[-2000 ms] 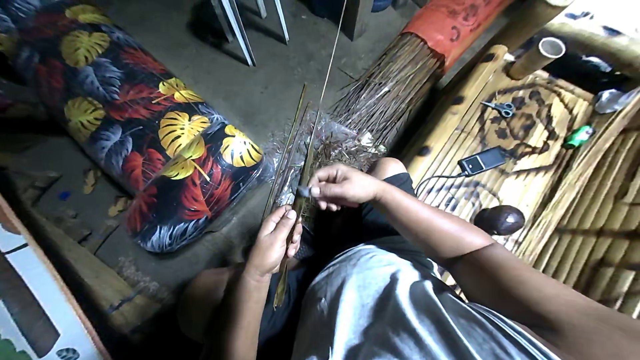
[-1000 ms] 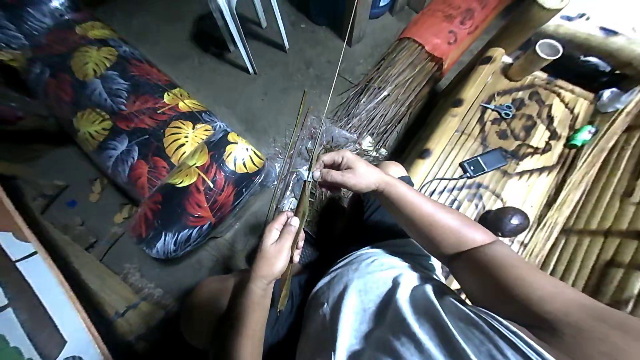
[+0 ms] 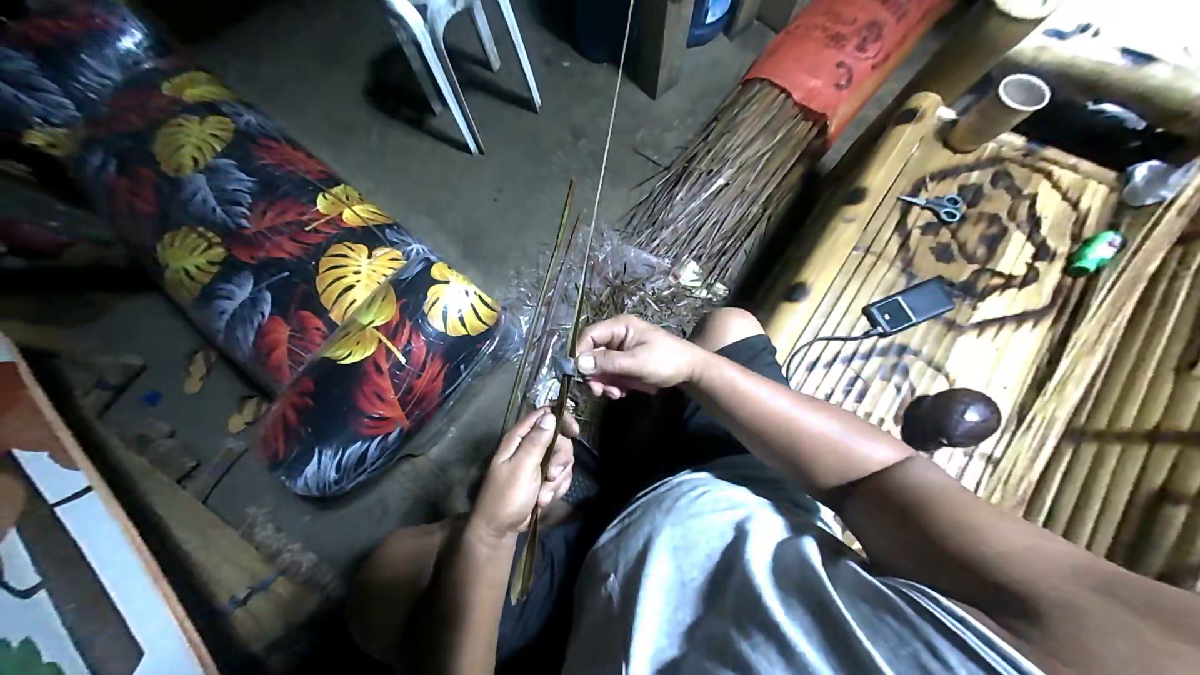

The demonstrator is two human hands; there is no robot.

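Observation:
My left hand (image 3: 532,469) is closed around a long, thin plant strip (image 3: 531,553), whose wider end hangs below the fist. Just above it, my right hand (image 3: 639,356) pinches a small grey piece (image 3: 565,367) against the same strip; whether that piece is a blade or a wrap I cannot tell. More thin strips (image 3: 541,319) rise beside my hands on the left. A taut pale cord (image 3: 611,131) runs from near my fingers up past the top edge. Behind them, dry plant scraps (image 3: 647,295) lie with clear plastic.
A leaf-patterned, plastic-wrapped cushion (image 3: 366,309) lies at left. Thin brown sticks (image 3: 731,178) in a red sack (image 3: 844,56) stand beyond my knees. On the bamboo bench (image 3: 844,272) at right are scissors (image 3: 947,208), a black device with a cable (image 3: 909,306) and a dark round object (image 3: 966,418). White chair legs (image 3: 450,75) stand ahead.
My right hand has shifted slightly along the strip, and the grey piece at its fingertips shows again as it did two seconds ago. My left hand keeps its grip.

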